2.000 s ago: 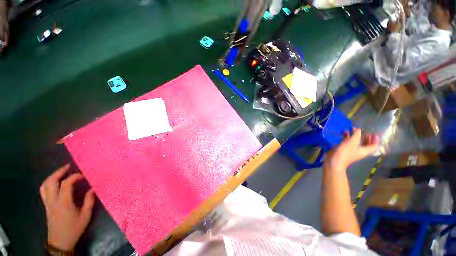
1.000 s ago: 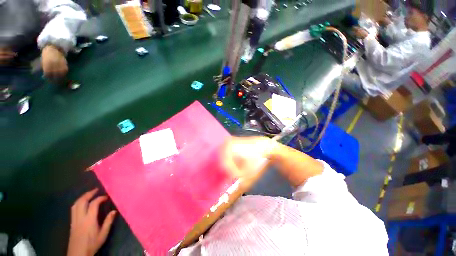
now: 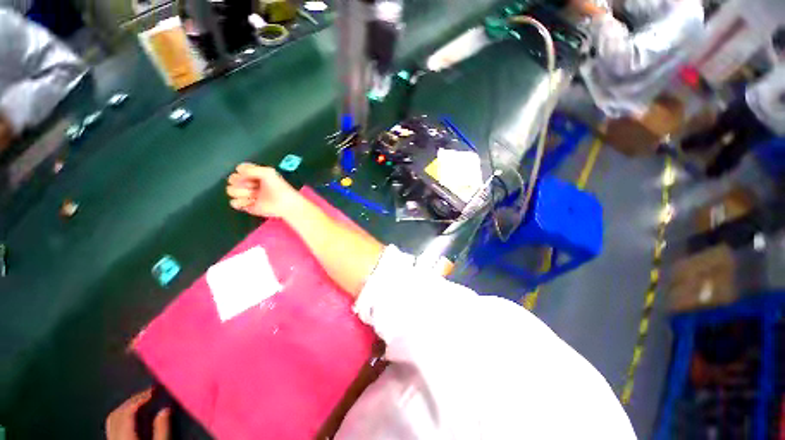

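Observation:
The pink-red mat (image 3: 284, 344) lies on the green bench with a white square wipe (image 3: 244, 283) on it. My right hand (image 3: 258, 191) is over the bench just past the mat's far edge, fingers curled; whether it holds anything is not clear. My left hand (image 3: 138, 418) is beside the mat's lower left edge, partly cut off by the frame, fingers apart, with nothing seen in it. One teal housing (image 3: 166, 270) lies left of the mat and another teal housing (image 3: 290, 161) lies beyond my right hand.
A metal post with blue parts (image 3: 348, 129) stands beyond the mat. A black unit (image 3: 417, 163) with a red light and papers is at right. A milky syringe (image 3: 456, 49) with a hose lies behind it. A blue stool (image 3: 568, 219) is at right. Other people work at upper left and right.
My right hand swung from the right side across the mat to beyond its far edge. My left hand stayed by the mat's left edge, now lower in view. The camera view shifted.

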